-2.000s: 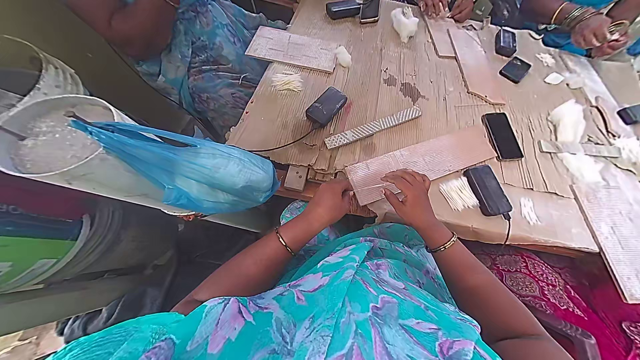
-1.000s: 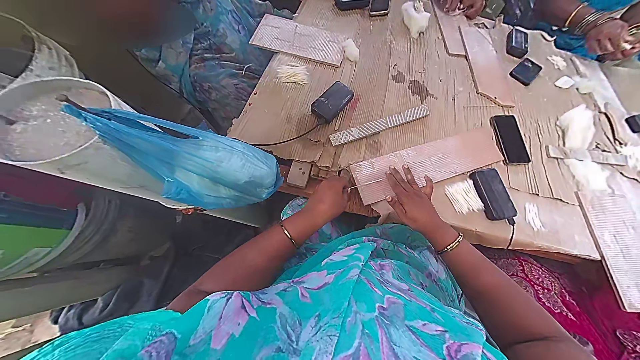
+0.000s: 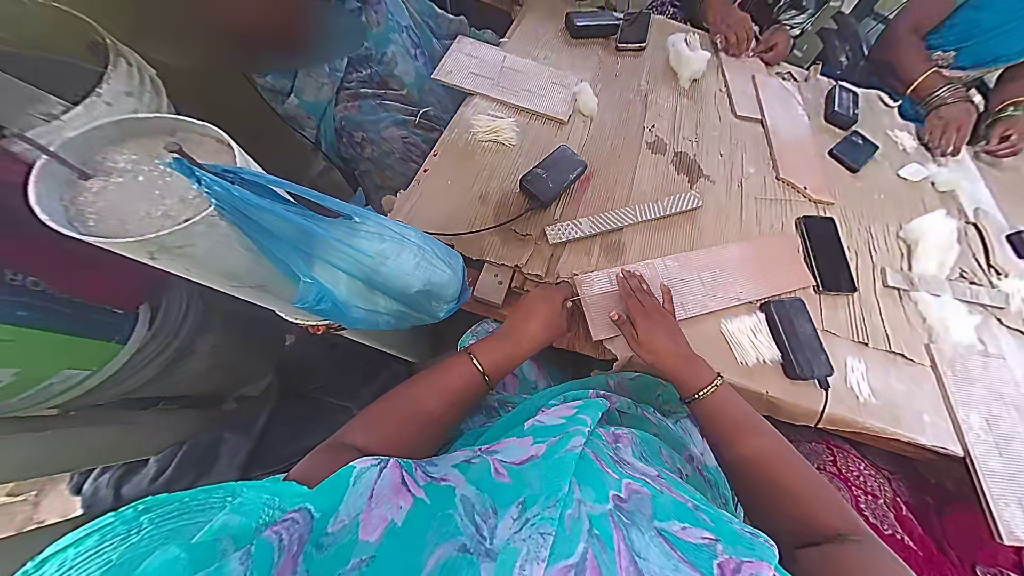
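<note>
My right hand (image 3: pixel 652 324) lies with fingers spread, pressed flat on a ribbed, pinkish board (image 3: pixel 720 276) at the table's near edge. At the board's left end, my left hand (image 3: pixel 540 316) is curled, with a thin pale stick or wick just showing at its fingertips; the rest of what it holds is hidden. Close to the board's right side lie a bundle of thin white wicks (image 3: pixel 750 339), a black box with a cable (image 3: pixel 798 340) and a black phone (image 3: pixel 827 254). A perforated metal strip (image 3: pixel 624 218) lies beyond the board.
A blue plastic bag (image 3: pixel 360 264) hangs from a white bucket (image 3: pixel 132 184) at left. Around the cardboard-covered table (image 3: pixel 624 152) other people sit, their hands near boards and cotton. Another black box (image 3: pixel 553 174), a ribbed board (image 3: pixel 506 78) and white cotton (image 3: pixel 688 58) lie farther back.
Both hands stay at the left part of the board. My right hand's fingers have shifted slightly on its surface.
</note>
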